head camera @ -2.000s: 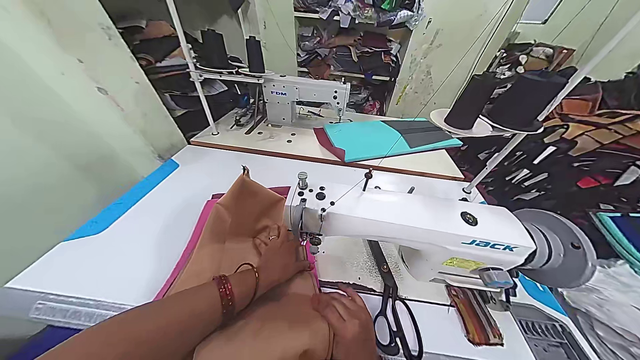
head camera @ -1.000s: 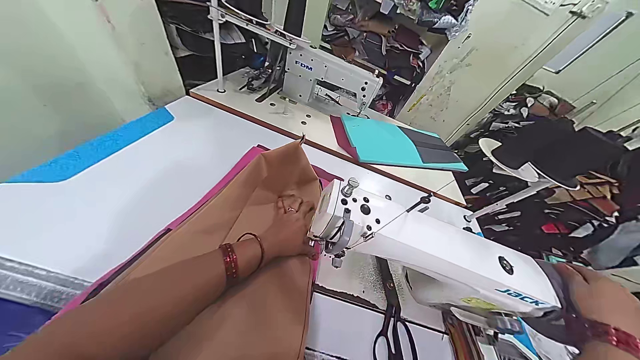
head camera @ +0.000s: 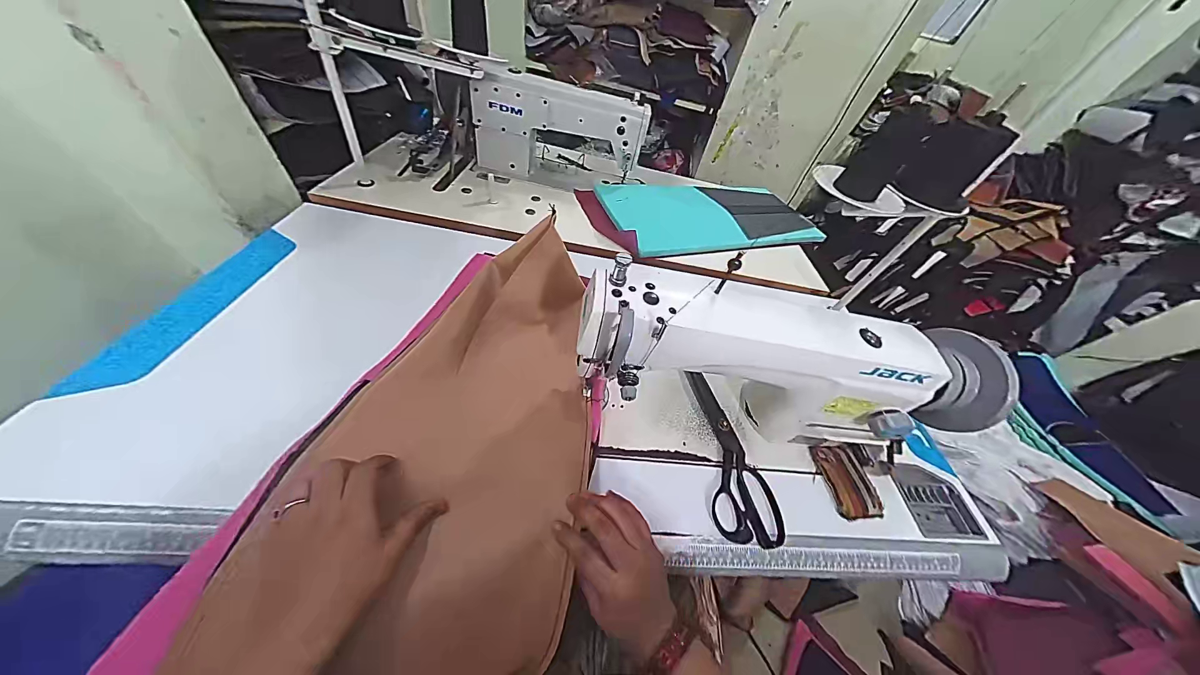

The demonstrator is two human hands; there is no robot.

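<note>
A tan leather-like panel (head camera: 469,422) lies over a pink piece (head camera: 202,572) on the white sewing table, its right edge under the head of a white Jack sewing machine (head camera: 787,347). My left hand (head camera: 342,534) rests on the tan panel with its fingers apart, below and left of the needle area. Nearer the table's front edge, my right hand (head camera: 619,562) pinches the panel's right edge between thumb and fingers. Black-handled scissors (head camera: 741,478) lie right of the needle area, their blades pointing away under the machine arm. The needle tip is hidden.
Behind stands a second table with an FDM sewing machine (head camera: 553,127) and turquoise and grey folded pieces (head camera: 694,220). A bundle of striped strips (head camera: 848,480) lies right of the scissors. A ruler scale (head camera: 806,560) runs along the front edge. Pink and brown scraps (head camera: 1022,619) lie at lower right.
My right hand has left the machine's handwheel, where it was one second ago, and is now at the panel's right edge. My left hand has moved back from beside the needle area towards me.
</note>
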